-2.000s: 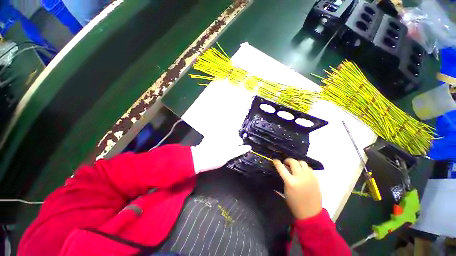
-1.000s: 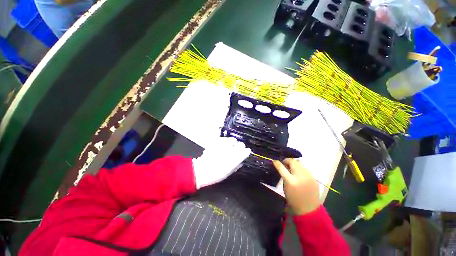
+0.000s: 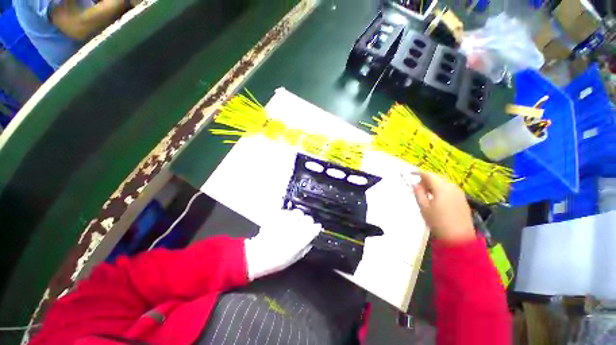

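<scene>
The open black plastic housing lies on a white paper sheet, its three round holes at the far edge. A yellow wire lies across its near part. My left hand, in a white glove, holds the housing's near left side, fingertips at the wire's left end. My bare right hand is off the housing, over the sheet's right side by the wire bundle. Its fingertips are close together where the screwdriver's thin shaft lay; whether they grip it is not clear. The green glue gun is partly hidden by my right sleeve.
Two yellow wire bundles lie beyond the housing. Black housings stand at the far side near a clear bag. A whitish tub and blue bin are right. A person's arm shows top left.
My right hand has let go of the wire and moved right and away from me. The wire now lies across the housing. My left hand stays on the housing. The camera view has shifted.
</scene>
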